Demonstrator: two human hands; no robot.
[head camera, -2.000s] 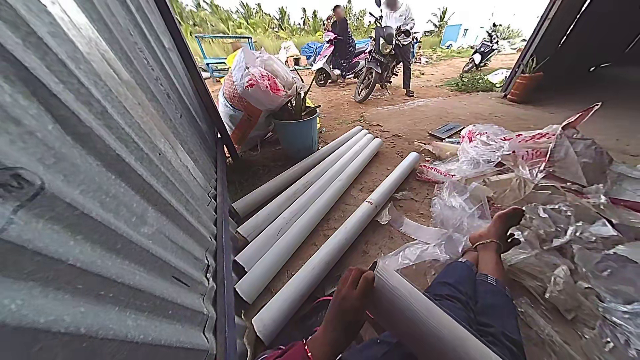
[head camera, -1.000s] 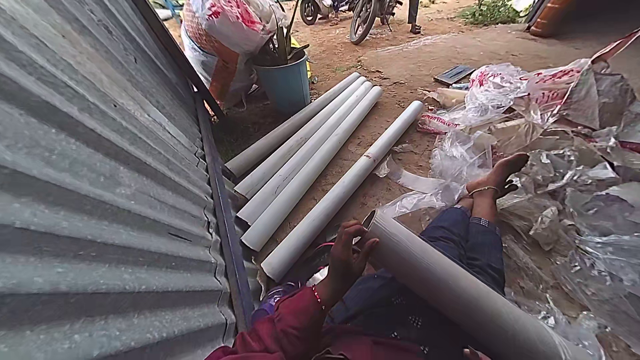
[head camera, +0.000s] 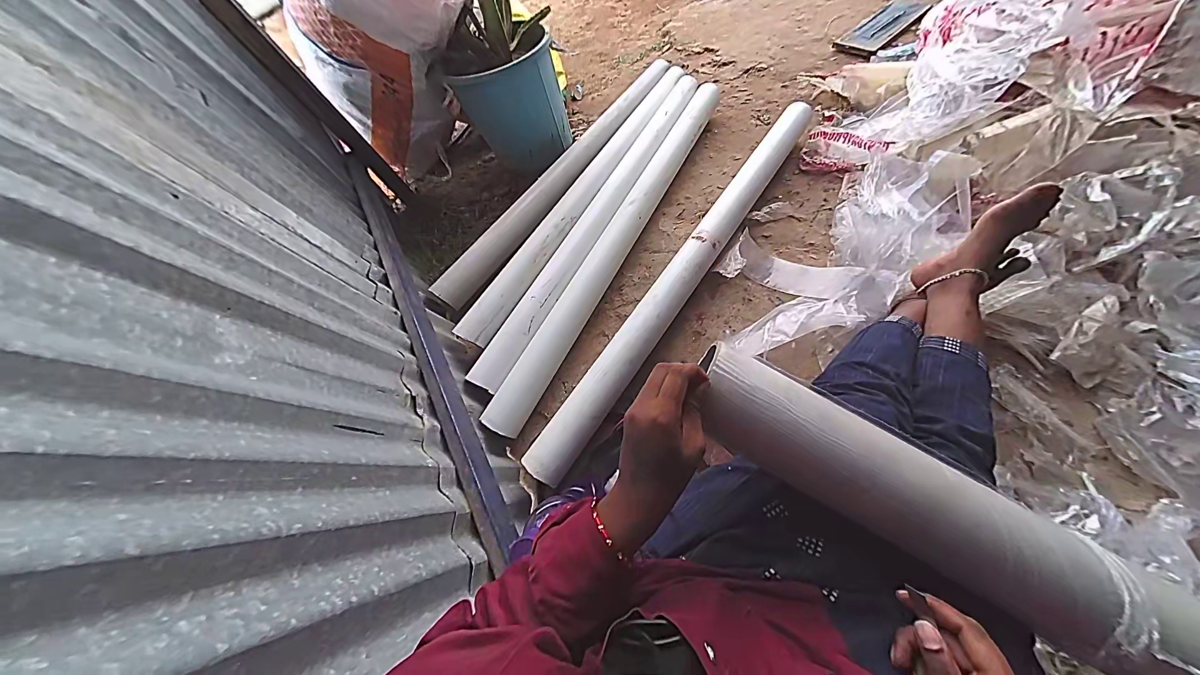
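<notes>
A thick pale tube (head camera: 900, 478), with clear film around its lower right part, lies across the lap. My left hand (head camera: 656, 427) grips its upper left end, fingers at the open rim. Low in the view, beside the tube, my right hand (head camera: 947, 637) pinches a small dark thin object (head camera: 917, 605) that may be a blade. Several similar pale tubes (head camera: 600, 253) lie side by side on the ground beyond my left hand, and one more (head camera: 666, 295) lies a little apart, with reddish marks midway.
A corrugated metal sheet (head camera: 206, 375) with a dark metal frame bar (head camera: 431, 375) stands at left. Beyond are a stuffed sack (head camera: 375, 84) and a blue bucket (head camera: 516, 112) with a plant. Crumpled clear plastic film (head camera: 1106, 281) covers the ground at right, around the outstretched bare feet (head camera: 984, 239).
The view has tilted down, and the motorbikes and people have left it. My right hand now shows with the small dark object. My left hand remains at the tube's end.
</notes>
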